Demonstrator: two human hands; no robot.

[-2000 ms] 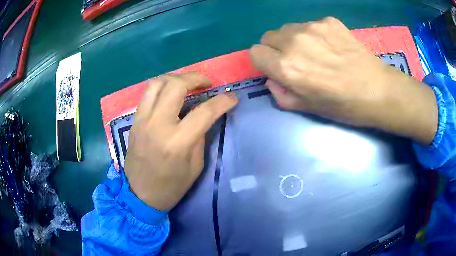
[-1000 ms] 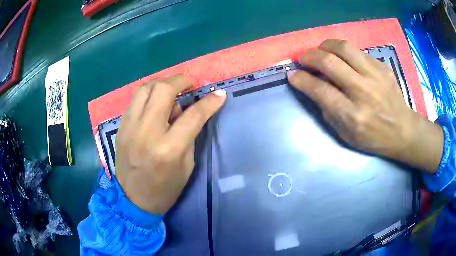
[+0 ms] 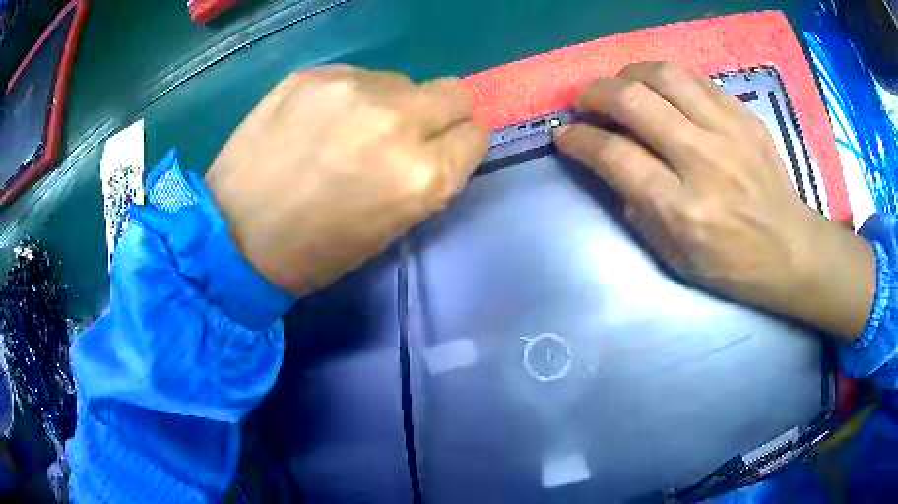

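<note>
A grey shiny laptop lid back cover (image 3: pixel 630 364) lies in a red foam tray (image 3: pixel 630 61), with a round mark near its middle. A thin black display cable (image 3: pixel 405 364) runs down the cover. My left hand (image 3: pixel 345 177) is over the top edge left of centre, fingers curled together; whether they hold anything is hidden. My right hand (image 3: pixel 689 187) rests on the cover's upper right, thumb and index fingertips at the narrow strip (image 3: pixel 532 129) along the top edge, beside a small pale-yellow spot. Whether it grips anything cannot be told.
A printed card (image 3: pixel 122 177) lies on the green mat (image 3: pixel 197 108), partly behind my left sleeve. A dark cable bundle (image 3: pixel 34 325) is at far left. Another red-edged tray (image 3: pixel 61 108) is at upper left. Blue strips (image 3: pixel 852 128) lie at upper right.
My left hand has lifted and turned, moving right along the top edge with fingers curled. My right hand earlier moved down onto the cover and has since stayed nearly in place.
</note>
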